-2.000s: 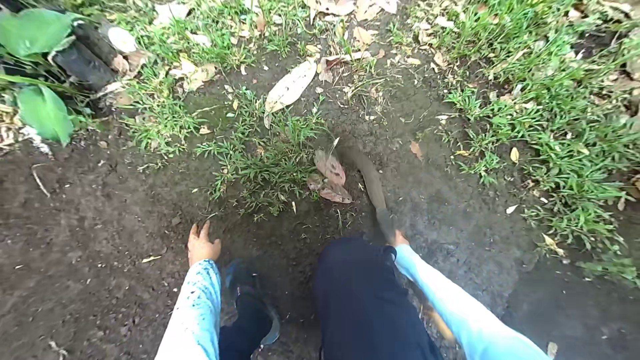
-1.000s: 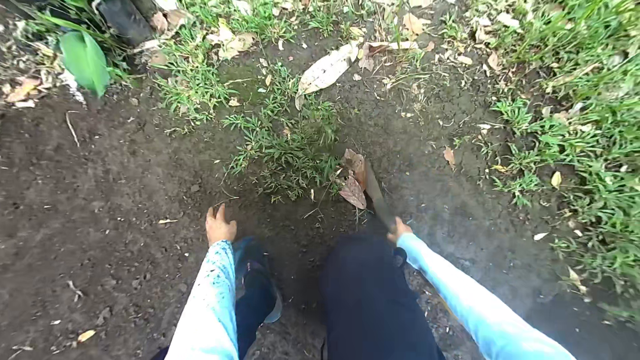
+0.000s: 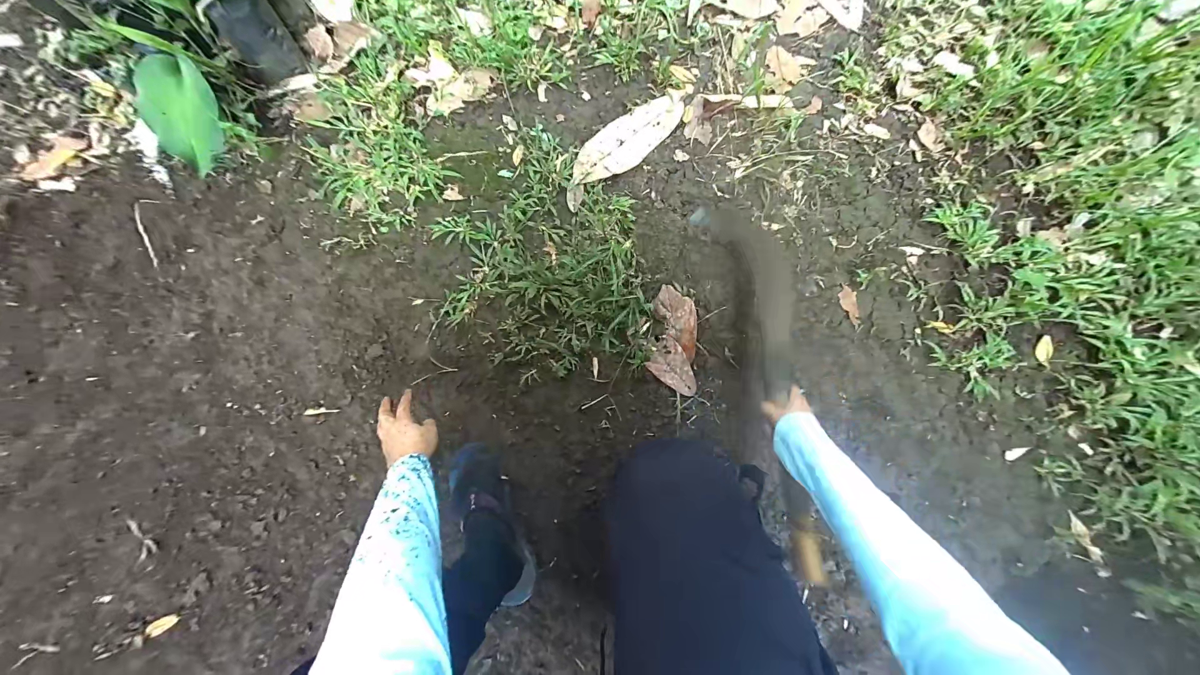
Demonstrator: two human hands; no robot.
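Note:
My right hand [image 3: 787, 405] is closed on a long, curved blade tool, likely a machete [image 3: 773, 300], which is blurred by motion. Its blade reaches up over bare soil, right of a brown dry leaf [image 3: 673, 339], and its tip bends left. A yellowish piece [image 3: 806, 553] shows below the hand beside my knee. My left hand [image 3: 405, 429] hangs over the soil with its fingers apart and nothing in it. Between and beyond the hands grows a patch of low green weeds [image 3: 558, 281], with a large pale dry leaf [image 3: 628, 141] past it.
Thick grass [image 3: 1106, 206] runs along the right side. A broad green leaf [image 3: 178, 111] and a dark object [image 3: 253, 42] are at the upper left. My shoe [image 3: 480, 476] and bent knee [image 3: 675, 497] are close below the weeds.
The blade, near the brown leaf a second ago, has swung away to the right of it and now extends forward. My left hand stays empty.

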